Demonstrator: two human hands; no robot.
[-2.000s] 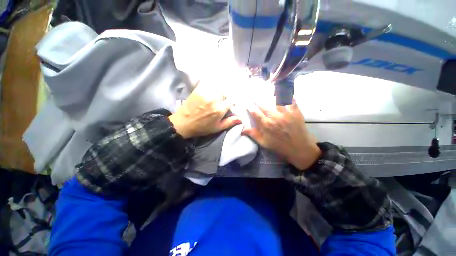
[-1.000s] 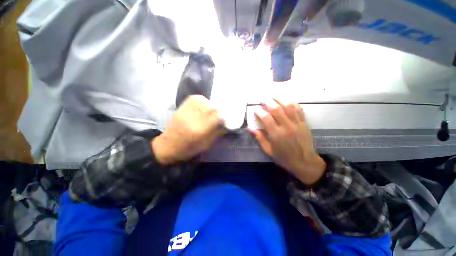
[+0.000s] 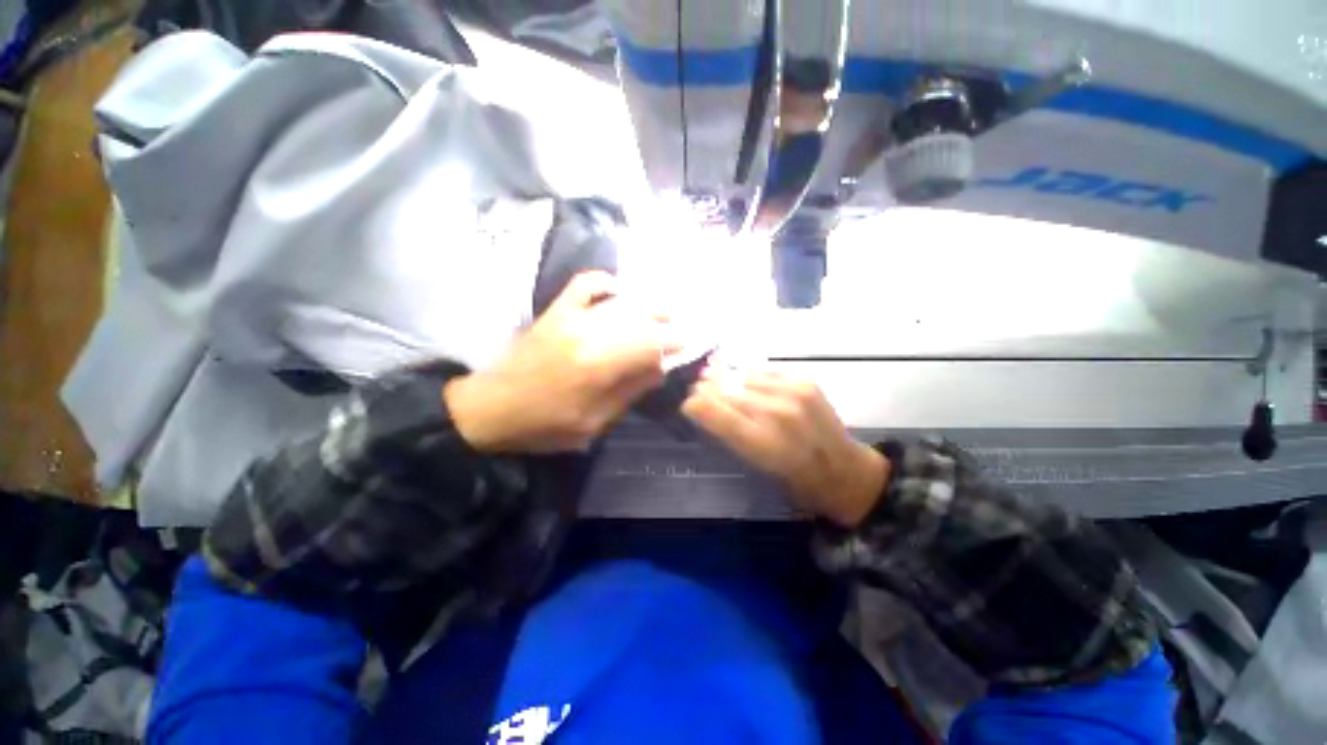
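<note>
The light grey fabric (image 3: 313,204) lies in large folds left of the needle area. Dark grey fabric (image 3: 576,240) runs from it beside my left hand (image 3: 568,371), and a dark piece (image 3: 668,393) shows between my hands. My left hand pinches the cloth with bent fingers. My right hand (image 3: 786,434) pinches the same dark piece at its right end, fingertips close to the left ones. The sewing machine (image 3: 931,102) stands above. Its needle and foot are lost in bright glare. The dark attachment (image 3: 801,265) hangs right of the glare.
The white machine bed (image 3: 1019,291) extends right, with a thin seam line. A grey ruler strip (image 3: 1019,459) runs along the front edge. A small black-ended lever (image 3: 1260,431) is at the right. A worn wooden table edge (image 3: 58,262) is at the left. Grey pieces (image 3: 1244,590) hang at lower right.
My right hand has come off the bed and moved left and down to the dark cloth beside my left hand. The view has shifted, so the machine head shows lower again.
</note>
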